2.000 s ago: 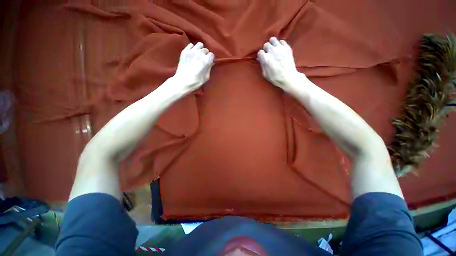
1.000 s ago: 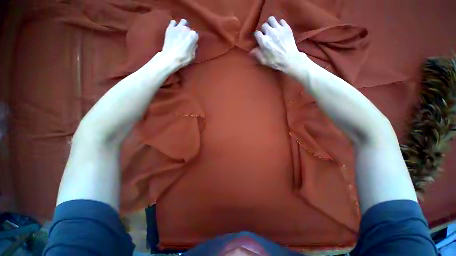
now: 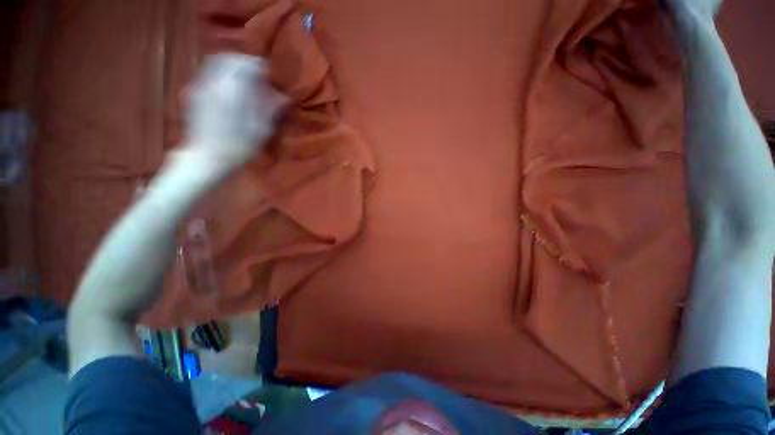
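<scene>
Orange-red cloth [image 3: 425,204] covers the table in front of me, flat in the middle. Loose cloth is bunched in folds on the left [image 3: 297,200] and on the right [image 3: 595,195], with a frayed edge line along the right folds. My left hand [image 3: 234,106] is blurred, over the left folds; whether its fingers hold cloth cannot be told. My right hand [image 3: 697,7] is cut off by the top edge at the far right, beside dark folds; its fingers are hidden.
A black strip [image 3: 268,341] shows at the cloth's near left corner. Dark handles [image 3: 208,336] and a bright blue piece [image 3: 191,364] lie left of it. A clear shiny strip [image 3: 197,259] lies on the left cloth. A whitish rod [image 3: 639,408] shows at the near right edge.
My hands have moved apart, left hand left and down, right hand far right and up. The cloth between them has opened into a wider flat area. The feather duster is out of sight.
</scene>
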